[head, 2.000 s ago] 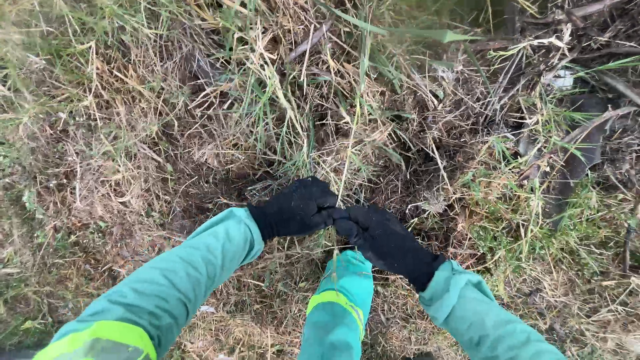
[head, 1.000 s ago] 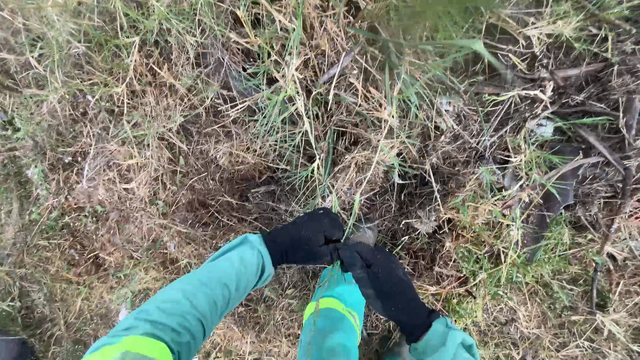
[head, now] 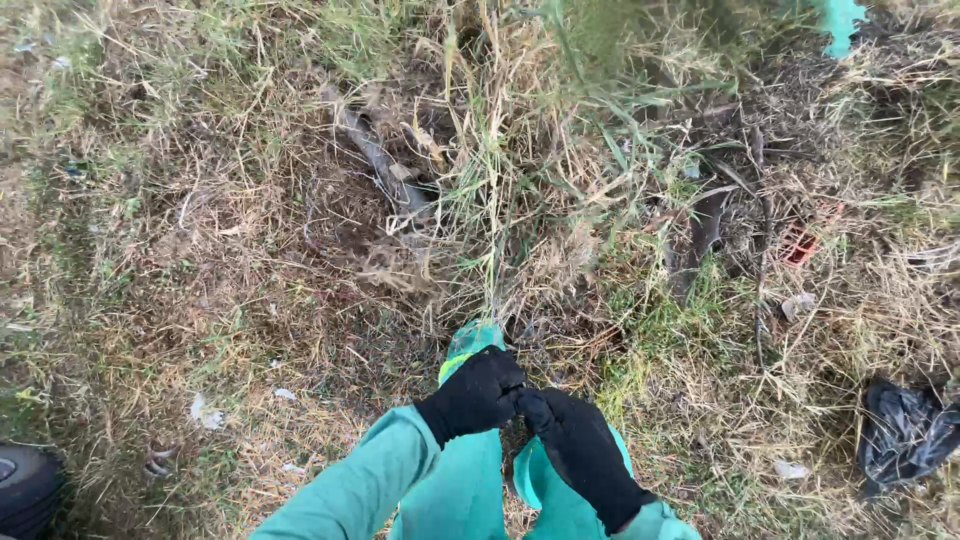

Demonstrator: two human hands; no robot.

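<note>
My left hand point(head: 476, 394), in a black glove, is closed in front of my green trousers point(head: 457, 495). My right hand point(head: 574, 446), gloved the same way, meets it at the fingertips. Whether anything thin is held between the fingers cannot be told. Just beyond my hands, long grass stems point(head: 491, 225), part green and part dry, rise from a clump. To the left of that clump a grey-brown log point(head: 386, 169) lies slantwise on the ground.
A black plastic bag point(head: 904, 431) lies at the right, below a broken orange hollow brick point(head: 799, 244). Dark wood point(head: 701, 232) and a long stick point(head: 763, 247) lie right of the clump. A black tyre point(head: 28, 484) shows at the lower left, with white litter point(head: 206, 412) nearby.
The view has shifted, so the log, brick, bag and more of the tyre now show. Both hands sit lower, nearer my legs, and remain together. The stem seen at my hands two seconds ago is no longer plain there.
</note>
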